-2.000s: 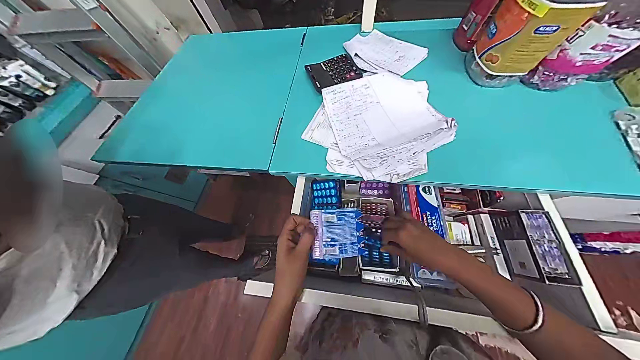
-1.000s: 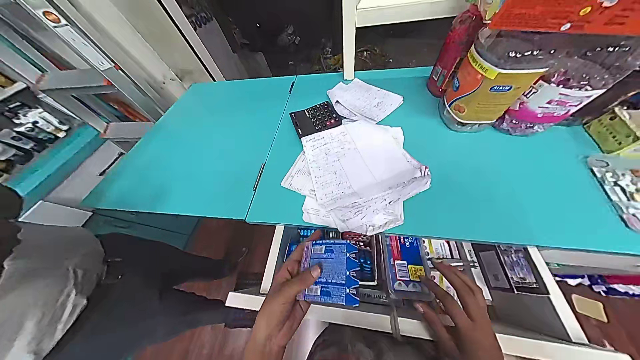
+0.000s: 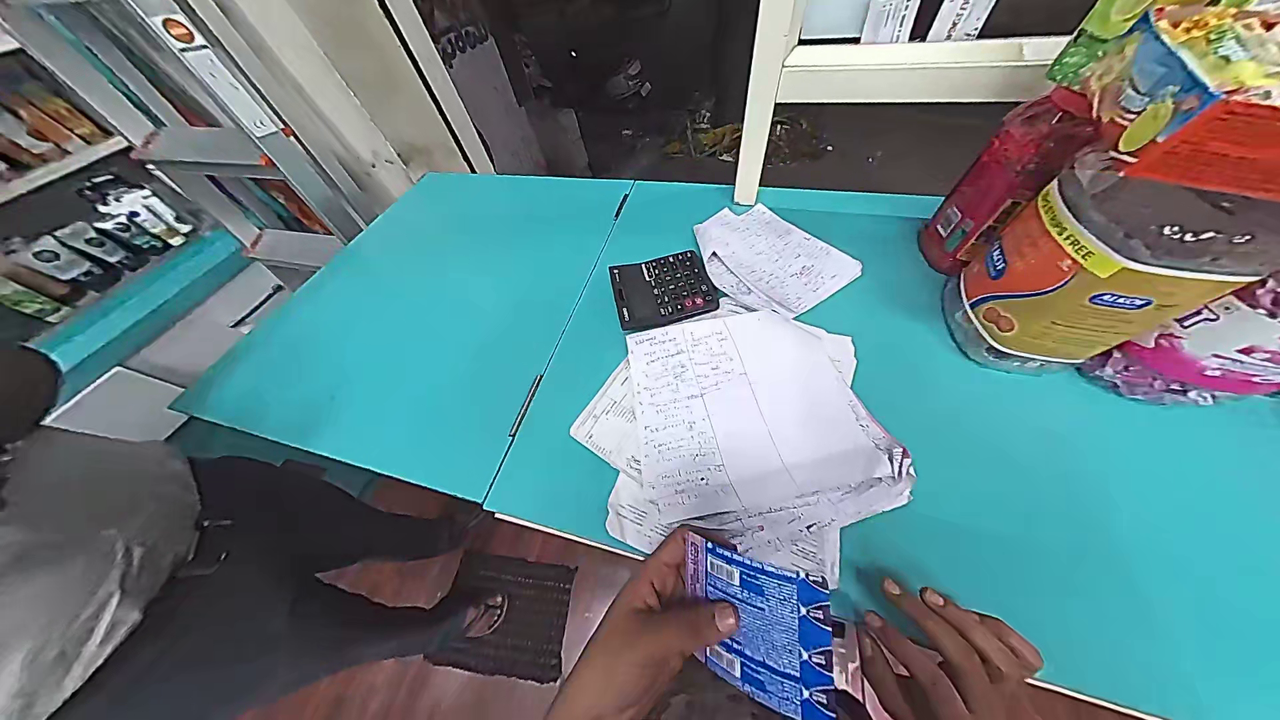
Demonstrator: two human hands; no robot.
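Note:
Held between the thumb and fingers of my left hand (image 3: 665,625) is a blue printed medicine strip (image 3: 765,620), just below the counter's front edge. My right hand (image 3: 940,650) lies at that edge with its fingers spread, right of the strip; a pinkish item (image 3: 852,665) shows between them, and whether the hand holds it cannot be told. Above the strip, a stack of handwritten papers (image 3: 760,420) rests on the turquoise counter (image 3: 430,330). A black calculator (image 3: 662,290) touches the papers at their upper left, and more folded sheets (image 3: 775,260) lie behind.
Large plastic jars (image 3: 1110,270) and a red bottle (image 3: 1010,180) stand at the counter's right rear. A cream post (image 3: 760,110) rises at the back edge. Another person (image 3: 110,560) is at the lower left, beside a dark mat (image 3: 510,615). Shelves with goods (image 3: 90,245) are at far left.
The drawer of medicines seen open earlier no longer shows below the counter. My left hand still has the blue strip. My right hand has moved from over the drawer to the counter edge.

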